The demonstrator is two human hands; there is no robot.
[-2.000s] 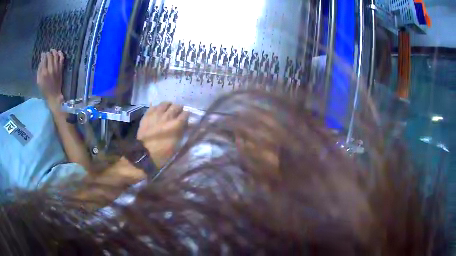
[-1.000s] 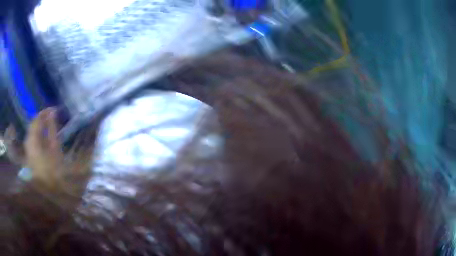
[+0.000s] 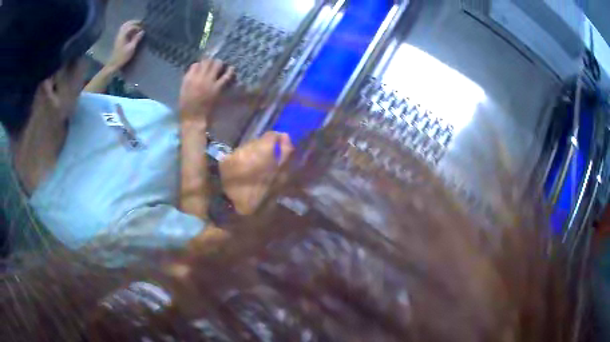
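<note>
Rows of small metal parts [image 3: 408, 120] lie on a silver work plate [image 3: 508, 87] right of the blue belt. My left hand [image 3: 254, 167] is at the near end of the blue conveyor belt [image 3: 334, 67], its fingers curled; blur and hair hide whether it holds anything. My right hand does not show; brown hair covers the lower middle and right of the view and the near part of the plate.
A coworker in a light blue uniform [image 3: 114, 180] and dark cap is at left, both hands at another plate with rows of parts [image 3: 251, 50]. Metal rails [image 3: 294, 73] flank the belt. A second blue belt [image 3: 572, 153] runs at far right.
The view has swung left from the plate's near edge and green floor, bringing the coworker and the belt into view. My left hand now shows farther right in the picture, at the belt's end.
</note>
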